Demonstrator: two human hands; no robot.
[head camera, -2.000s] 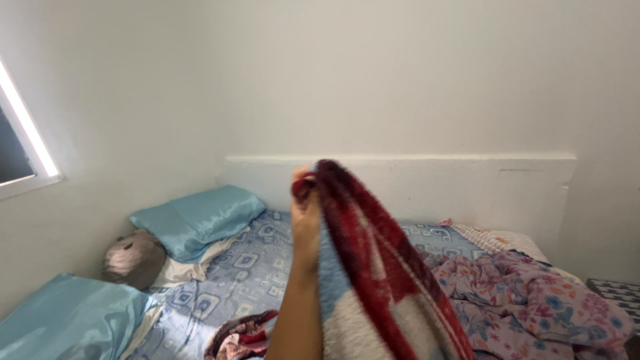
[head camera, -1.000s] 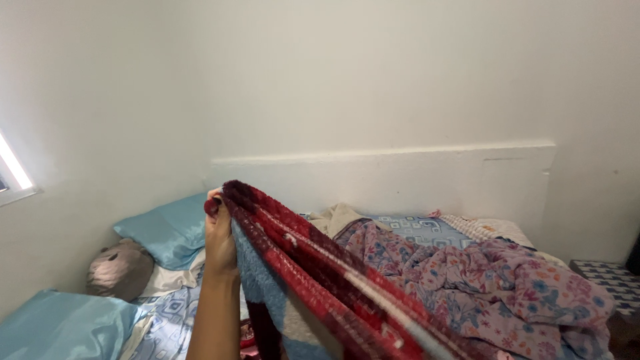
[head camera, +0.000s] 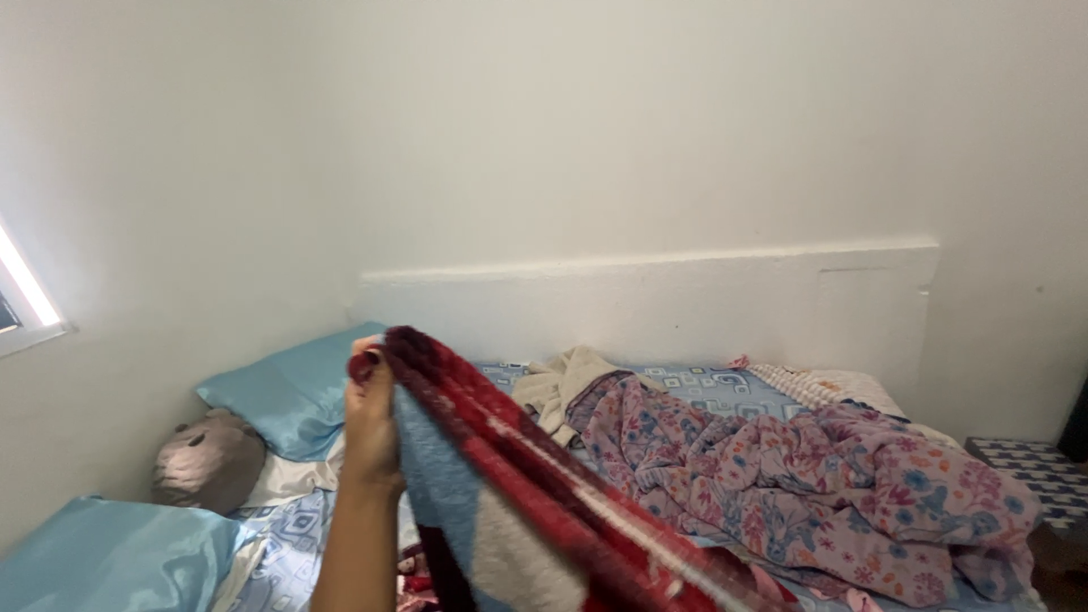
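Raised over the bed, my left hand (head camera: 371, 408) grips one end of a fleece blanket (head camera: 527, 459) in red, maroon, light blue and cream. From that hand the blanket slants down to the right and leaves the view at the bottom edge, in loose lengthwise folds. My right hand is not in view. Under and behind the blanket lies a blue patterned bed sheet (head camera: 293, 527). Part of a red patterned cloth (head camera: 414, 578) shows beside my left forearm, low in the view.
Two light blue satin pillows (head camera: 289, 382) (head camera: 127, 552) and a grey plush toy (head camera: 208, 463) lie at left. A crumpled floral comforter (head camera: 782, 484) and a beige cloth (head camera: 565, 387) cover the right side. A white panel (head camera: 646, 310) stands behind the bed; a checkered surface (head camera: 1033, 472) is at right.
Since two seconds ago, my left hand has moved left with the blanket end. The blanket, which hung steeply, now stretches at a flatter slant toward the lower right.
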